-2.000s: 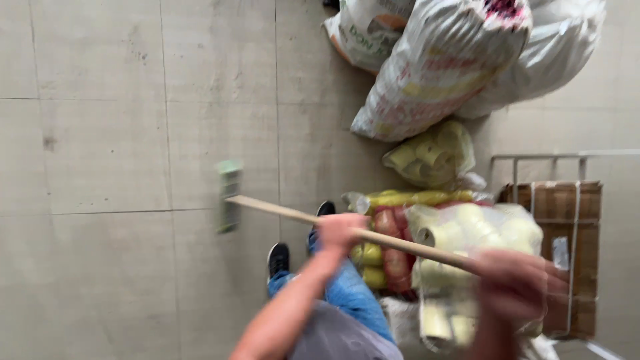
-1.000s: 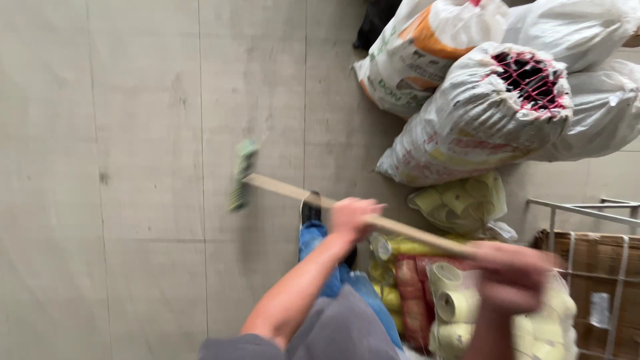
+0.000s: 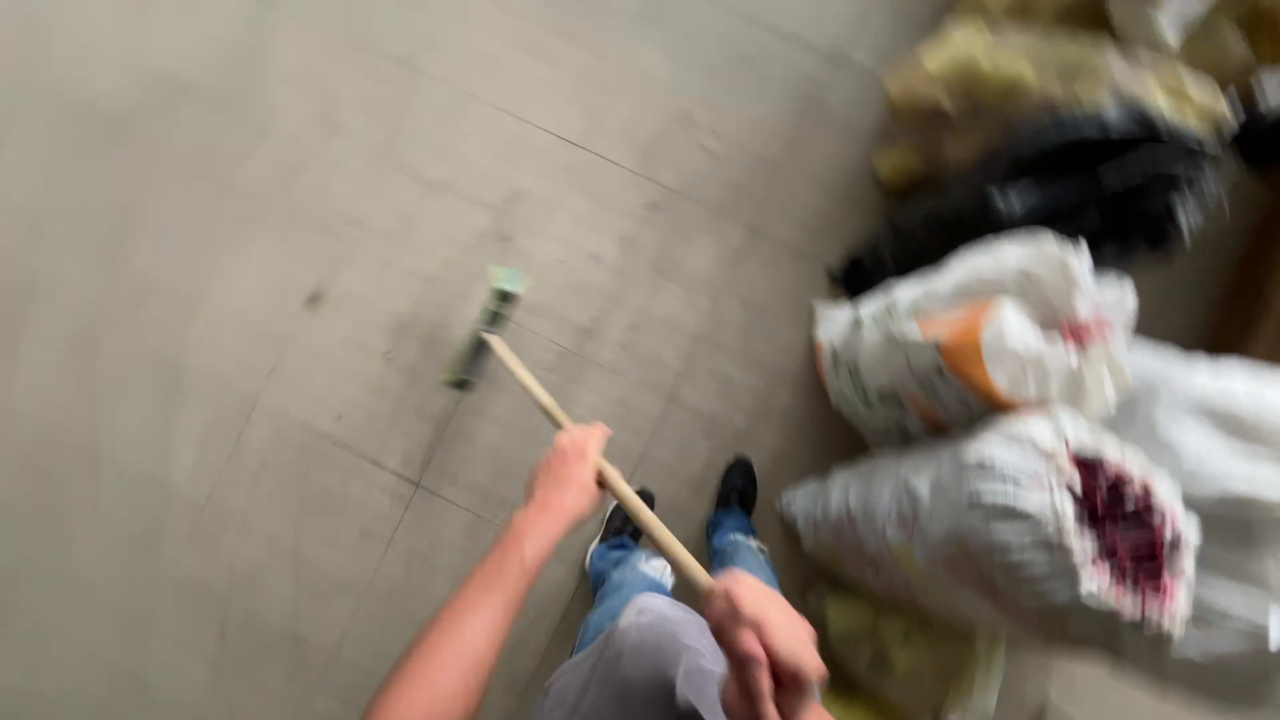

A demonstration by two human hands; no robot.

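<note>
A push broom's pale wooden handle (image 3: 650, 522) slants across my body from lower right to upper left. Around its middle my left hand (image 3: 573, 472) is closed, with that arm stretched forward. My right hand (image 3: 765, 635) grips the handle near its top end, close to my waist. The broom head (image 3: 482, 330), dark with a light green end, is down at the tiled floor (image 3: 300, 230) ahead of my feet; it is blurred, and its bristles cannot be made out.
Stuffed white woven sacks (image 3: 930, 520) stand close on my right, one showing dark red contents under netting. An orange-and-white sack (image 3: 900, 350) lies beyond them, then a black plastic bag (image 3: 1040, 190) and yellowish bags (image 3: 1030, 75). My shoes (image 3: 737, 485) are near the sacks. Floor tiles extend ahead and left.
The view has turned and shifted strongly, bringing the black bag and more yellowish bags into sight. Both hands have kept hold of the broom handle throughout.
</note>
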